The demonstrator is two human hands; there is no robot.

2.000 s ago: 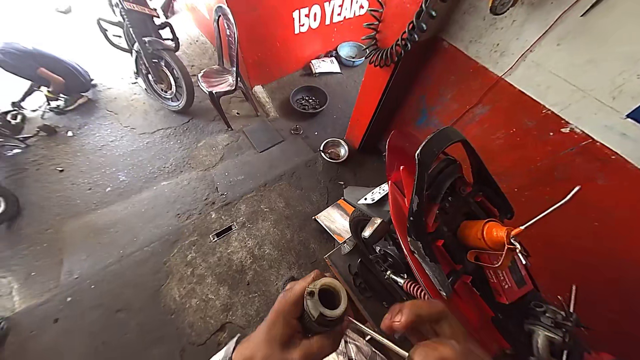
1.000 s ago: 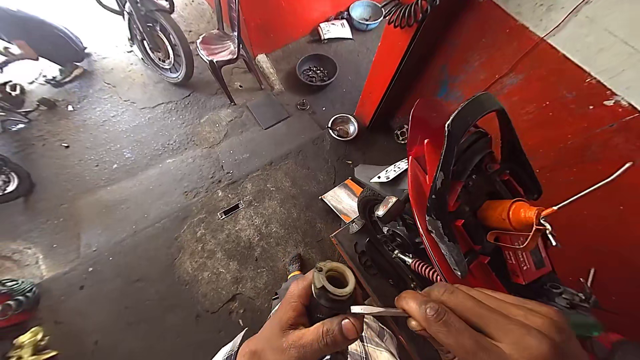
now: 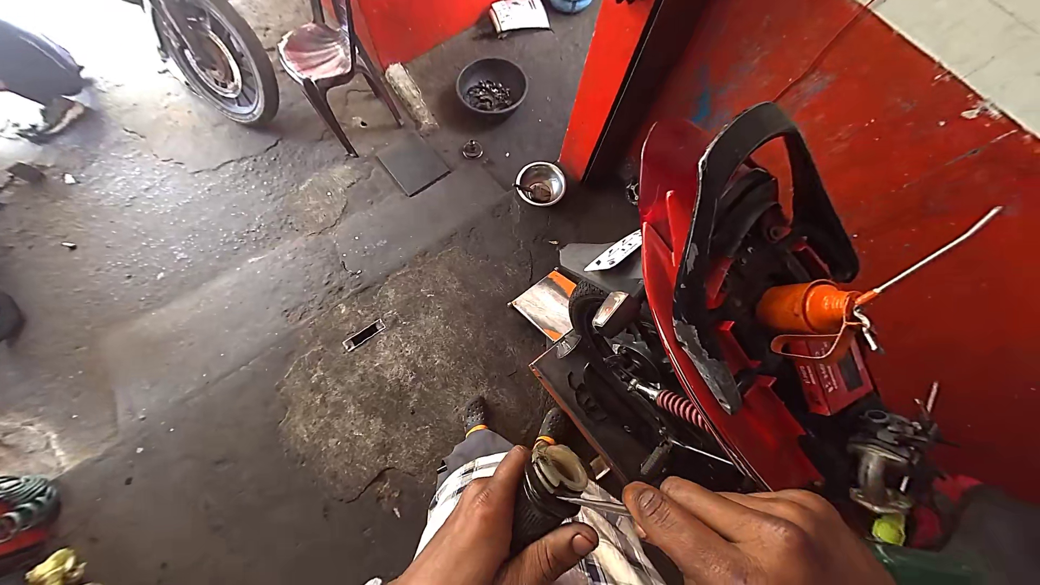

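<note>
My left hand (image 3: 496,528) grips a short black ribbed cylinder (image 3: 538,505) with a pale, hollow plastic end (image 3: 561,470), at the bottom centre. From the right, my right hand (image 3: 731,532) pinches a thin metal tool (image 3: 600,505), whose tip meets the edge where the pale piece joins the black body. Which tool it is cannot be told. Just beyond my right hand stands a red motorcycle with a black grab rail (image 3: 707,203). An orange oil can (image 3: 808,307) with a long thin spout lies on it, by a red battery (image 3: 833,378).
A steel bowl (image 3: 540,184), a dark basin (image 3: 491,88) of small parts and a plastic chair (image 3: 317,53) stand on the floor ahead. A red pillar (image 3: 605,89) rises near the motorcycle. Another motorcycle's wheel (image 3: 219,65) and part of a person (image 3: 36,65) are at the upper left.
Two seconds ago my right hand was apart from the held cylinder; since one second ago the metal tool touches it. The cylinder's pale end has tilted to the right. The view has shifted.
</note>
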